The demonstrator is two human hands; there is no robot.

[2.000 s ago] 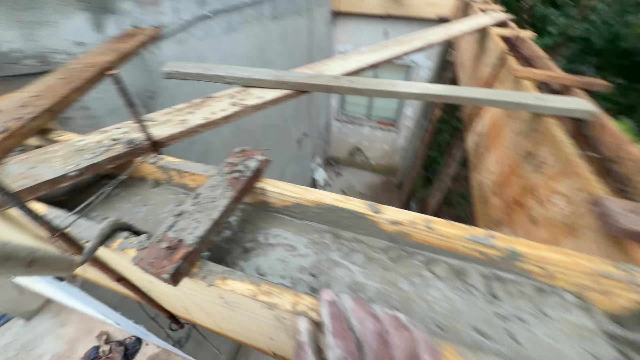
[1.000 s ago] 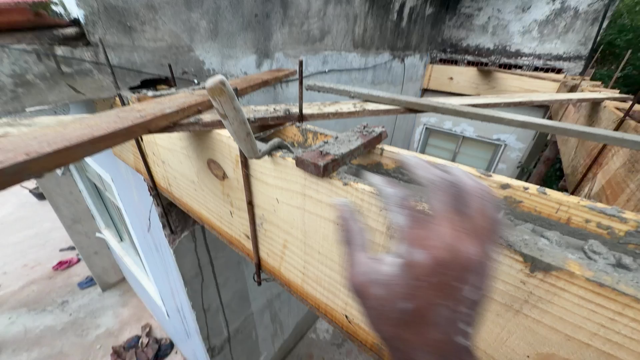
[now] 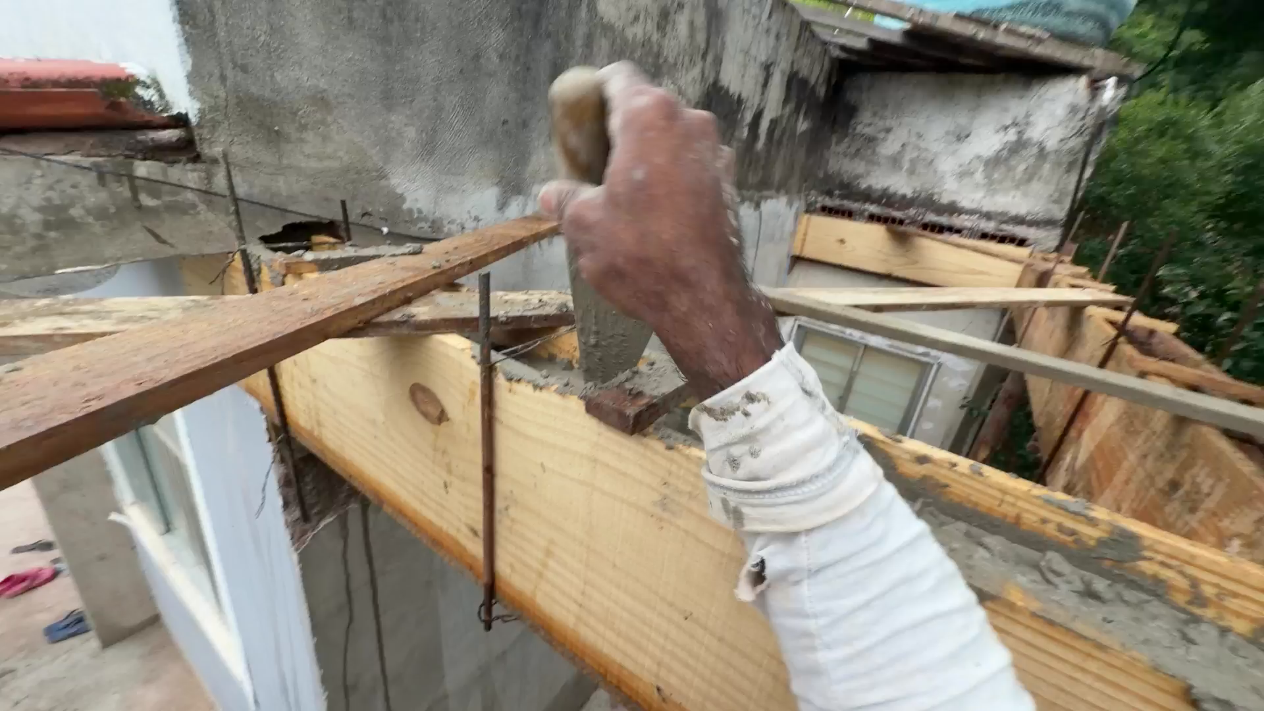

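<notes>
My right hand [image 3: 657, 197], in a white sleeve, grips the worn handle [image 3: 578, 123] of a mortar-coated trowel. The trowel's blade [image 3: 604, 326] points down into the wet concrete behind the near formwork board [image 3: 573, 494]. Just right of the blade, a short wooden crosspiece [image 3: 632, 405] with mortar on it lies across the top of the form. Wet concrete [image 3: 1066, 592] fills the form toward the lower right. The tip of the blade is hidden. My left hand is not in view.
A reddish board [image 3: 267, 341] slants in from the left, close to the trowel. A rusty tie bar [image 3: 487, 454] stands against the near board. A long grey batten [image 3: 1017, 360] crosses at right. The ground with sandals [image 3: 67, 626] lies far below at left.
A second ago my right hand was spread with nothing in it, right of the crosspiece; now it has closed on the trowel handle. The trowel stands more upright than before. The view has shifted.
</notes>
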